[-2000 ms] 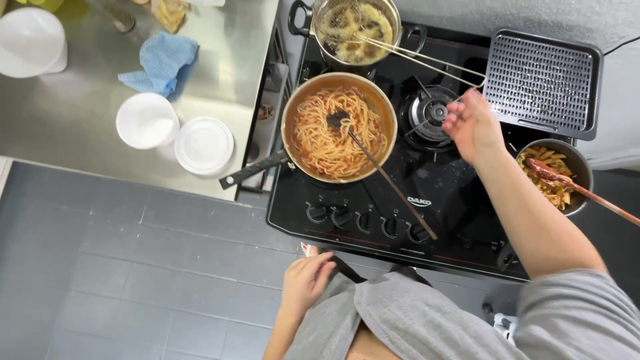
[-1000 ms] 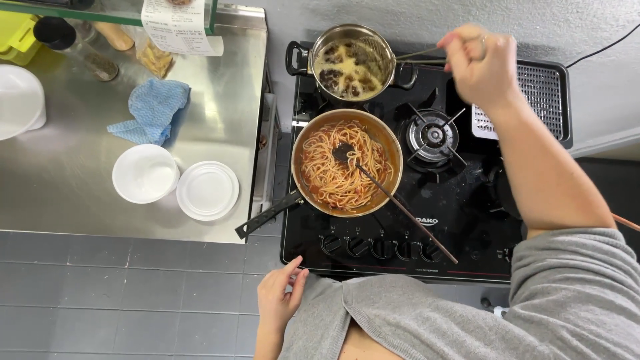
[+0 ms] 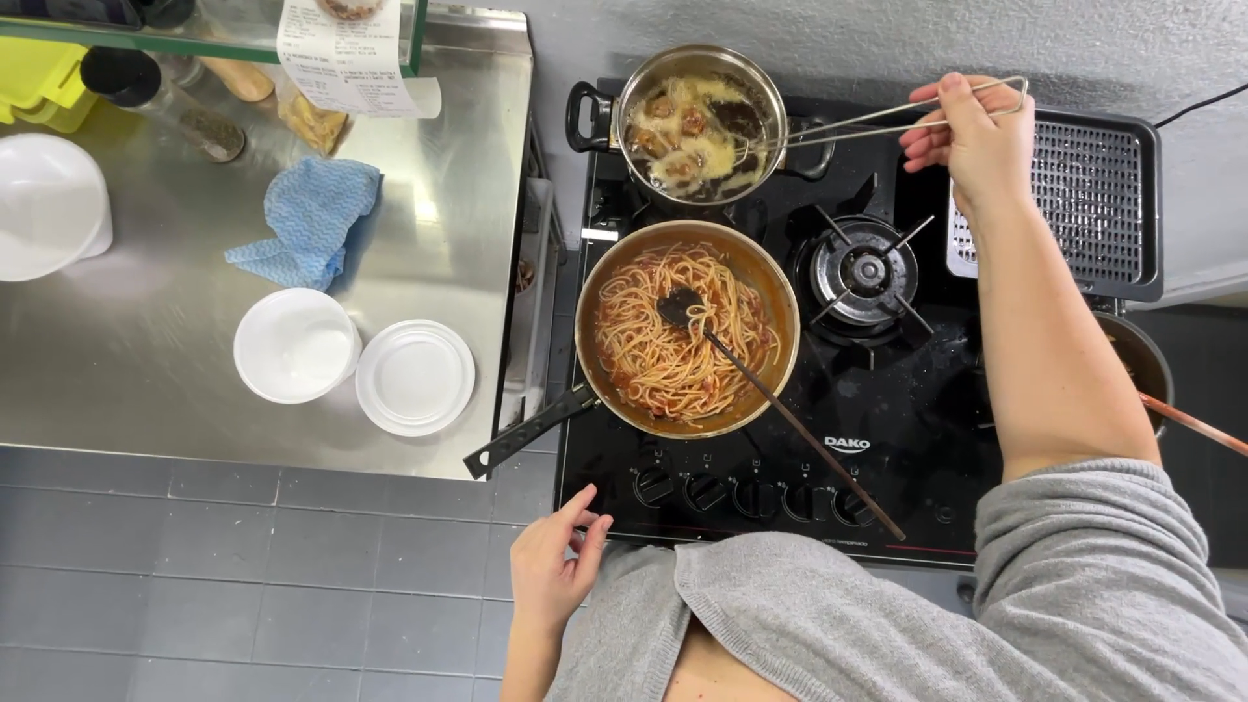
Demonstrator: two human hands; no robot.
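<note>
My right hand [image 3: 980, 132] grips the looped handle of a wire skimmer [image 3: 877, 127], whose far end dips into bubbling oil in a steel pot [image 3: 704, 122] at the back left of the stove. Browned pieces float in that oil. Near the stove's front left edge, my left hand [image 3: 561, 556] is empty with its fingers apart. Between the two hands, a frying pan [image 3: 785, 361] of sauced spaghetti [image 3: 643, 341] sits on the stove, with a dark long-handled spoon [image 3: 804, 434] resting in it.
A bare gas burner [image 3: 866, 271] is right of the pan. Behind my right forearm lie a perforated tray [image 3: 1097, 205] and a partly hidden pot [image 3: 1141, 351]. The steel counter [image 3: 156, 390] holds white tubs [image 3: 295, 346], a lid [image 3: 415, 378] and a blue cloth [image 3: 317, 219].
Two seconds ago the skimmer's handle rested toward the perforated tray and my right hand was off it. Now that hand holds the handle.
</note>
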